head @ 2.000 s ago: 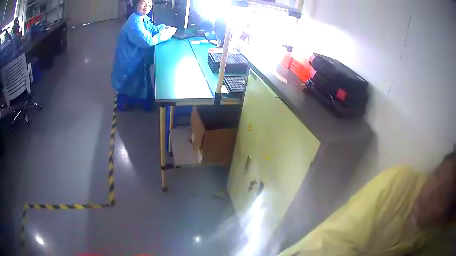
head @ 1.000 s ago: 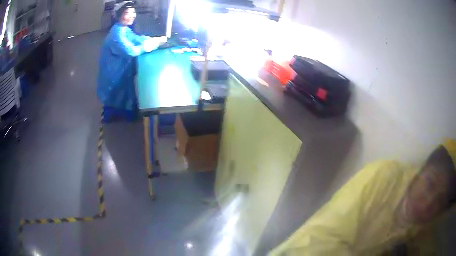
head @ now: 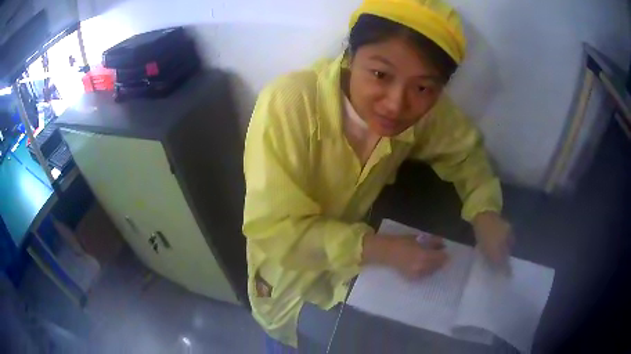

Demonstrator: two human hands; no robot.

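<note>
Neither of my hands is in the picture. Nearest in front of me, an open logbook (head: 415, 297) with white pages lies on a dark-topped workbench (head: 373, 335). A person in a yellow smock and cap (head: 297, 187) leans over it. One of the person's hands (head: 415, 256) is over the left page with what looks like a pen, blurred. The other hand (head: 494, 238) is at the right page, which looks partly lifted. The page writing cannot be read.
A pale green steel cupboard (head: 138, 187) stands at left with keys in its lock. Black cases (head: 149, 59) and a red-orange bin (head: 100, 79) sit on top. A green-topped bench (head: 24, 187) is at far left. A frame leg (head: 573, 131) stands at right.
The view has swung right. The person in yellow moved from the lower right corner to the centre, and the logbook came into view. The cupboard shifted left, and the person in blue left the picture.
</note>
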